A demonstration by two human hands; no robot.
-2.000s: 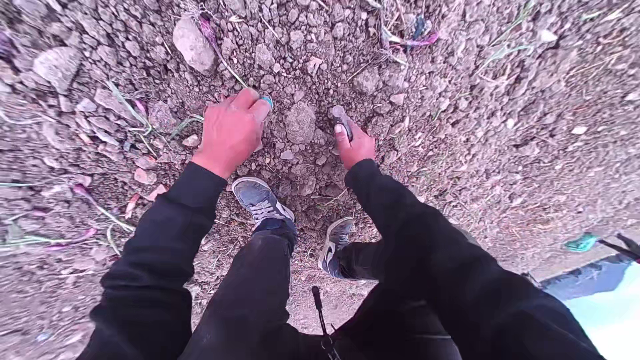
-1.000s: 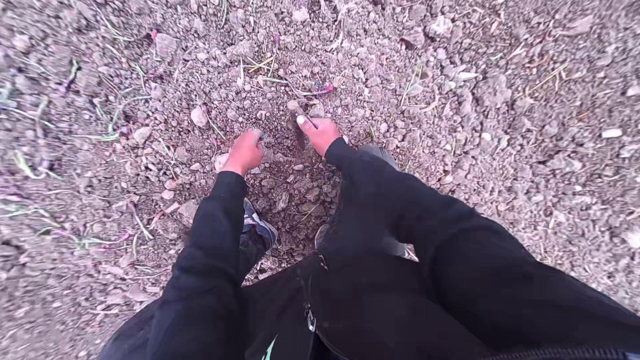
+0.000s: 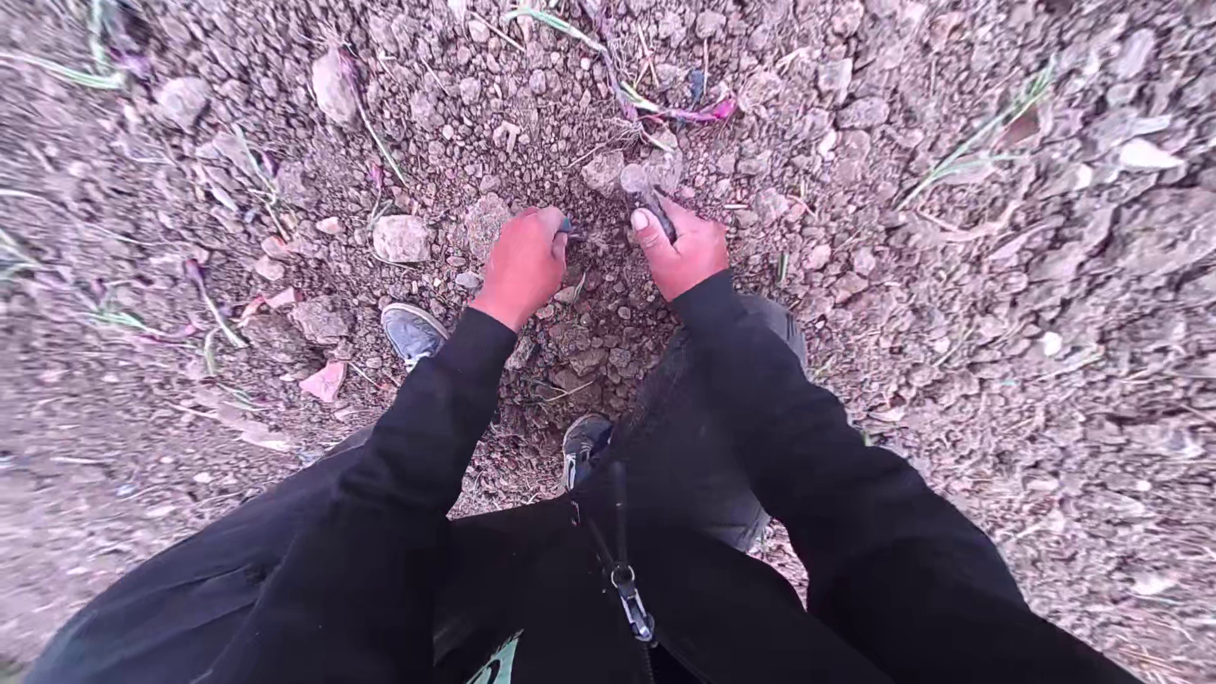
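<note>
My right hand (image 3: pixel 682 245) is closed around the short handle of a hand tool (image 3: pixel 655 201), its rounded grey end pointing up and away; the working part is hidden or lost against the soil. To its left, low over the loose soil (image 3: pixel 608 285), my left hand (image 3: pixel 527 258) has its fingers curled, and a small bluish-green bit (image 3: pixel 565 226) shows at the fingertips; what that is I cannot tell. Beyond both hands lies a seedling with a magenta bulb end (image 3: pixel 719 109) and a thin green stem.
Stony clods cover the ground, with a pale stone (image 3: pixel 401 238) left of my left hand and a reddish stone (image 3: pixel 325 381) nearer me. Purple-green seedlings (image 3: pixel 214 302) lie at the left, a green plant (image 3: pixel 988 138) at the upper right. My shoes (image 3: pixel 414 332) stand on the soil.
The view has shifted between frames. The tool stays in my right hand throughout, and both hands remain low over the soil. My feet are placed differently from two seconds ago.
</note>
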